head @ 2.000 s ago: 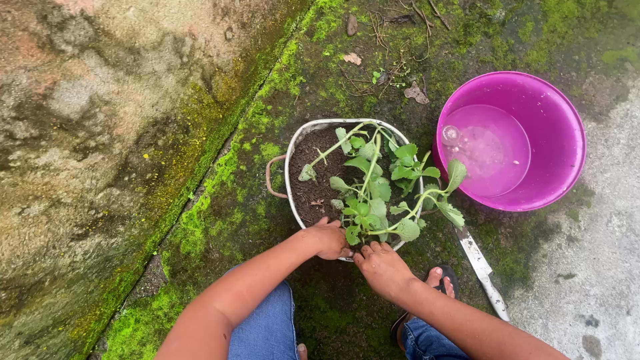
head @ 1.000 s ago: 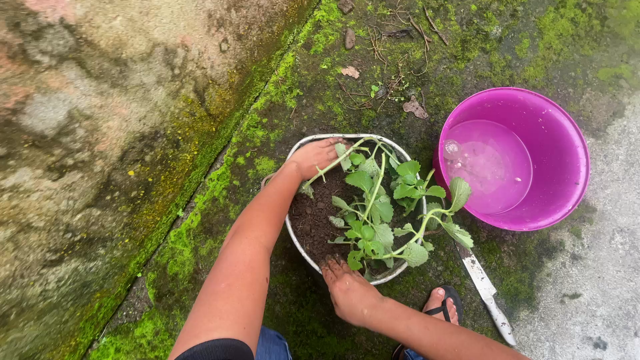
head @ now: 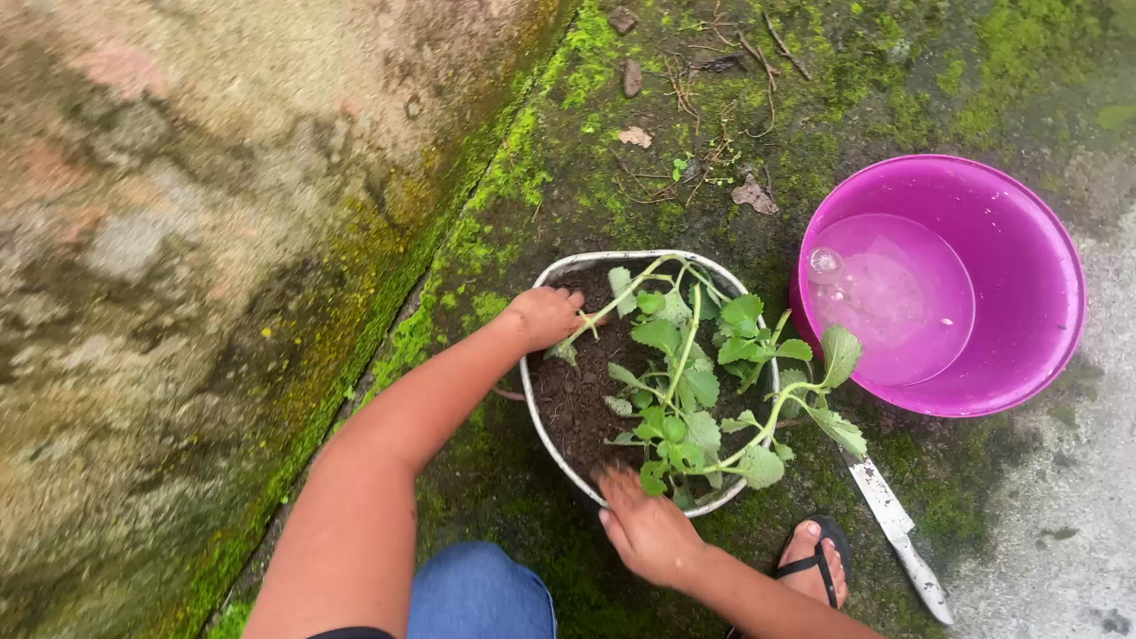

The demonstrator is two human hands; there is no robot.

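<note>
A white-rimmed pot (head: 530, 404) holds dark soil (head: 577, 408) and leafy green plant cuttings (head: 688, 382) with thick stems, some of which lean over the right rim. My left hand (head: 548, 316) reaches over the upper left rim, its fingers on the soil beside a bent stem. At the lower rim, my right hand (head: 652, 531) has its fingertips at the soil near the lowest leaves; they are blurred. Neither hand is seen gripping anything.
A magenta plastic basin (head: 1021, 293) with shallow water stands right of the pot. Below it lies a knife (head: 896, 524) with a soiled blade, near my sandalled foot (head: 812, 568). A stained wall (head: 222, 222) rises at left. Dry leaves and twigs lie on the mossy ground (head: 568, 195).
My left hand was at the lower rim two seconds ago, then at the upper left; it is now slightly lower along the left side. My right hand has moved left along the lower rim from two seconds ago.
</note>
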